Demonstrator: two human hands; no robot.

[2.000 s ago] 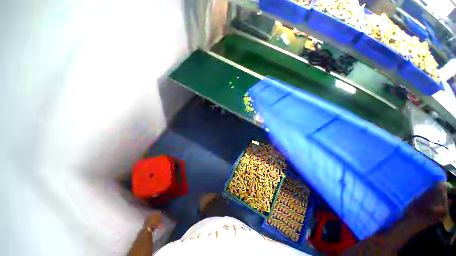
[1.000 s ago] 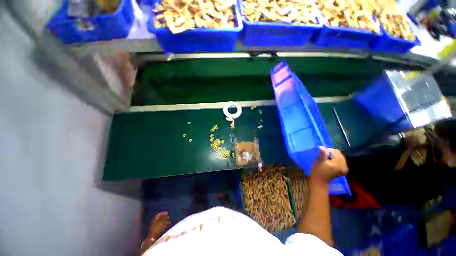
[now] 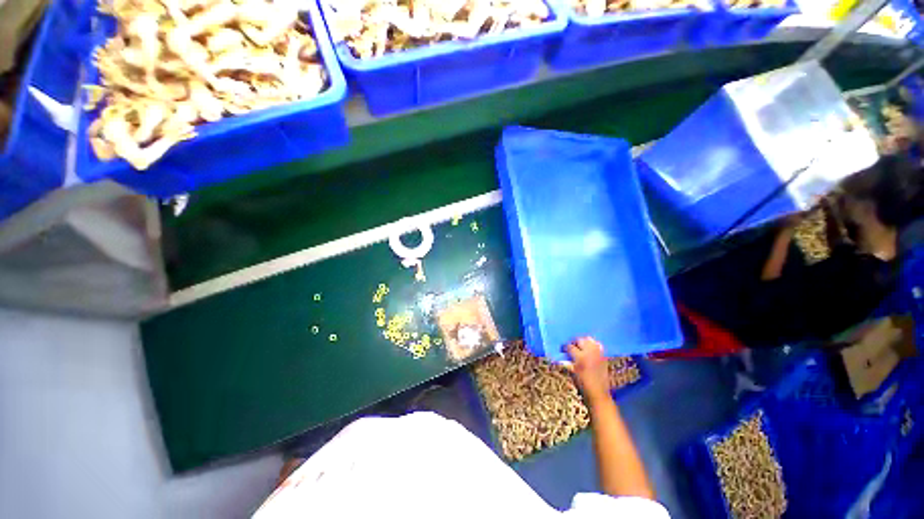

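Note:
The large blue tray (image 3: 593, 238) lies over the right part of the green bench (image 3: 243, 375), its inside facing up and holding nothing. My right hand (image 3: 588, 360) grips its near edge. My left hand is not visible; a small skin-coloured patch shows at the left edge of my white top, too unclear to tell. Yellow rings (image 3: 397, 329) lie loose on the bench. A white ring (image 3: 411, 240) lies behind them. A brown square block (image 3: 467, 330) with a whitish centre sits at the bench's near edge.
Blue bins (image 3: 243, 140) heaped with large beige pieces line the shelf above the green conveyor. A clear-sided box (image 3: 800, 142) stands right of the tray, beside a neighbouring person (image 3: 861, 238). A tray of small beige parts (image 3: 527, 405) sits below the bench edge; blue crates are lower right.
My right hand has brought the blue tray from a raised, edge-on tilt down over the bench, with its inside now showing. The view has shifted towards the shelf bins and the bench.

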